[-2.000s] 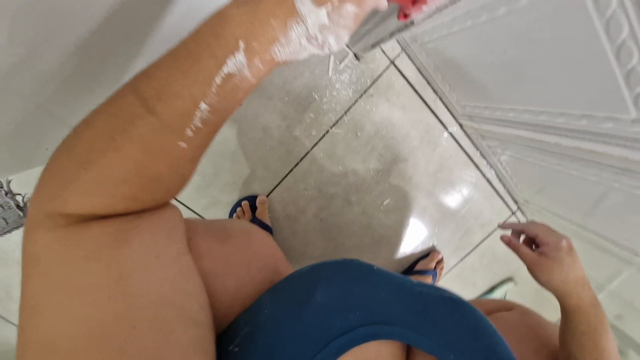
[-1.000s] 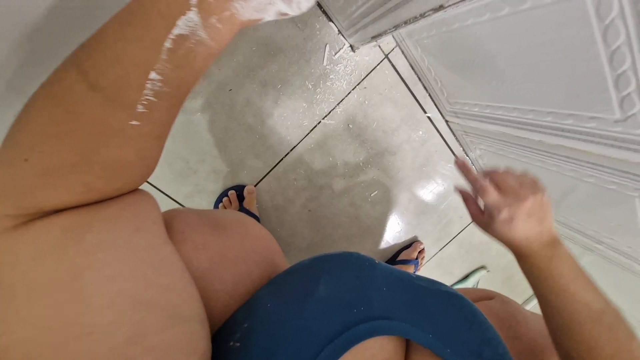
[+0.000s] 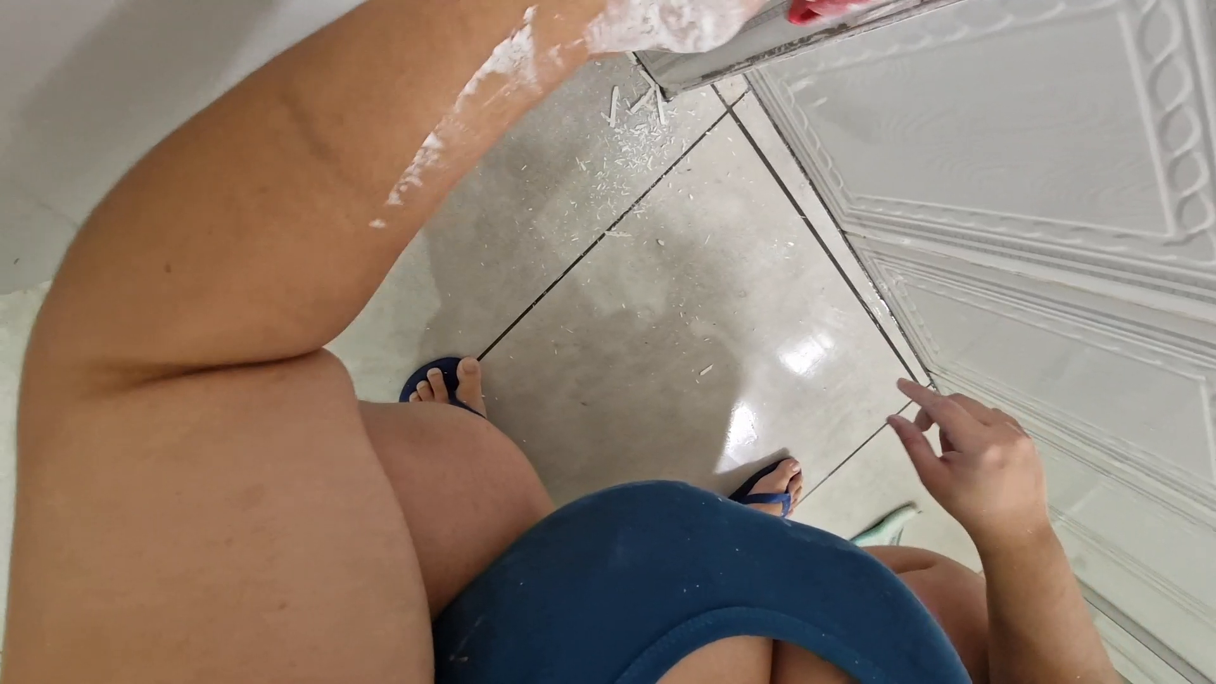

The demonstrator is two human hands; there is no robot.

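At the top edge, my left hand is thickly coated in white and partly cut off by the frame. White smears run down its forearm. Just right of it is a red object, also cut off, beside the grey edge of a panel; whether the hand holds it cannot be told. My right hand hangs at the right near the foot of a white panelled surface, thumb and fingers apart and nothing in them. White shavings lie on the tiled floor below my left hand.
Glossy grey floor tiles with dark joints lie between my feet, which wear blue flip-flops. A pale green object lies on the floor beside my right leg. The embossed white surface runs along the right side.
Since one second ago, my right hand has lowered slightly. The red object, out of view then, shows again at the top, and more of my left hand is visible.
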